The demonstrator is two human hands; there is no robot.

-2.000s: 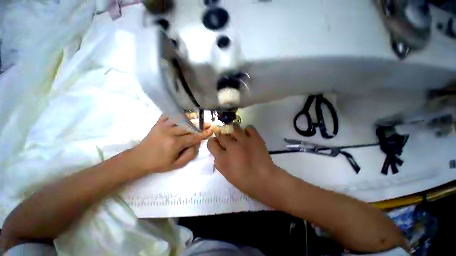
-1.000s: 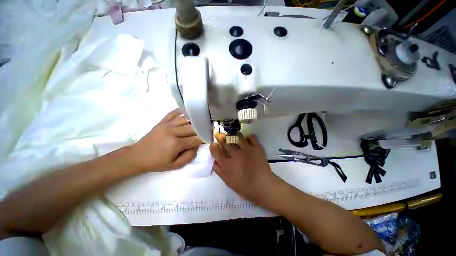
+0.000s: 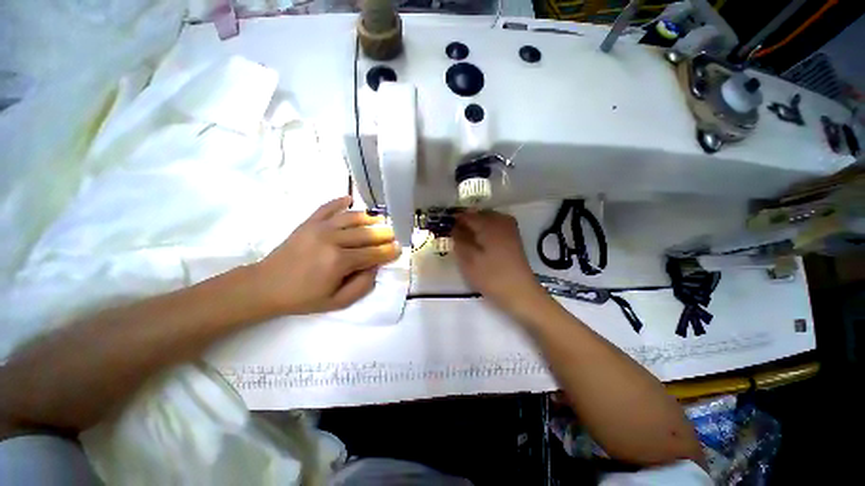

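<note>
The white fabric piece (image 3: 171,199) is heaped on the left of the table and hangs over the lap. Its edge reaches the lit needle area of the white sewing machine head (image 3: 569,114). My left hand (image 3: 341,256) lies flat on the fabric just left of the needle, fingers together and pointing to the presser foot. My right hand (image 3: 488,249) is right of the needle, its fingertips partly hidden behind the parts under the tension dial (image 3: 474,188). Whether it holds anything cannot be seen. The needle tip is hidden.
Black shears (image 3: 573,237) lie under the machine arm. Silver-grey snips (image 3: 580,290) lie nearer me, partly behind my right wrist. A bundle of black strips (image 3: 692,294) is at the right. A ruler (image 3: 379,374) runs along the front edge. A plastic bag (image 3: 735,432) is below the table.
My right hand has moved right and away from me, off the fabric edge beside my left hand. More of the fabric edge shows between the hands. The camera view has shifted.
</note>
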